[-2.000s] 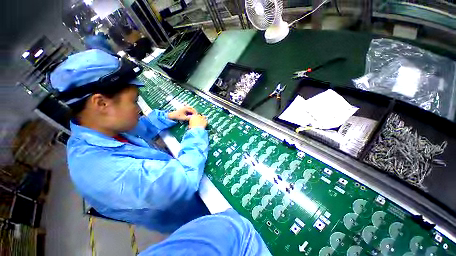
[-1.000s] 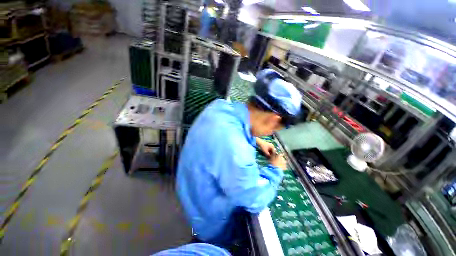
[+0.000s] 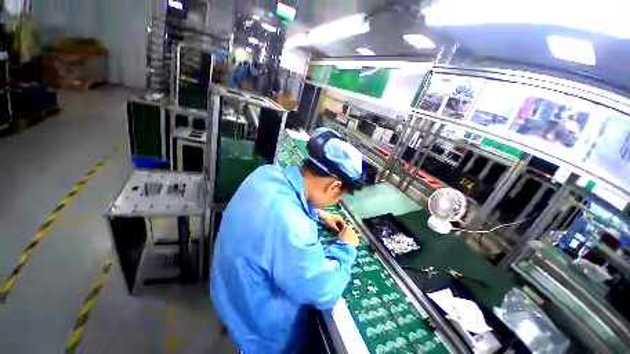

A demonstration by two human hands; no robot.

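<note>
Neither of my hands is in the picture. Long green circuit boards (image 3: 380, 304) with rows of pale rounded outlines lie along the metal-edged line in front of me. A black tray of white parts (image 3: 398, 242) stands on the dark green bench mat (image 3: 442, 259) behind the line. White paper slips (image 3: 459, 311) lie in a black tray nearer to me. Two small hand tools, one at the middle of the mat (image 3: 430, 271) and one further right (image 3: 454, 274), have splayed handles. A clear crumpled plastic bag (image 3: 528, 321) lies at the lower right.
A person in blue workwear (image 3: 276, 256) bends over the line, both hands at a board. A white fan (image 3: 446, 207) stands on the mat. Magazine racks (image 3: 238, 155) stand behind the person, a metal-topped rack (image 3: 157, 193) on the floor to the left. Yellow-black tape (image 3: 52, 214) marks the floor.
The view has swung left and up from the boards to the racks, floor and ceiling lights. My blue sleeve has left the picture. The other person stays bent over the line.
</note>
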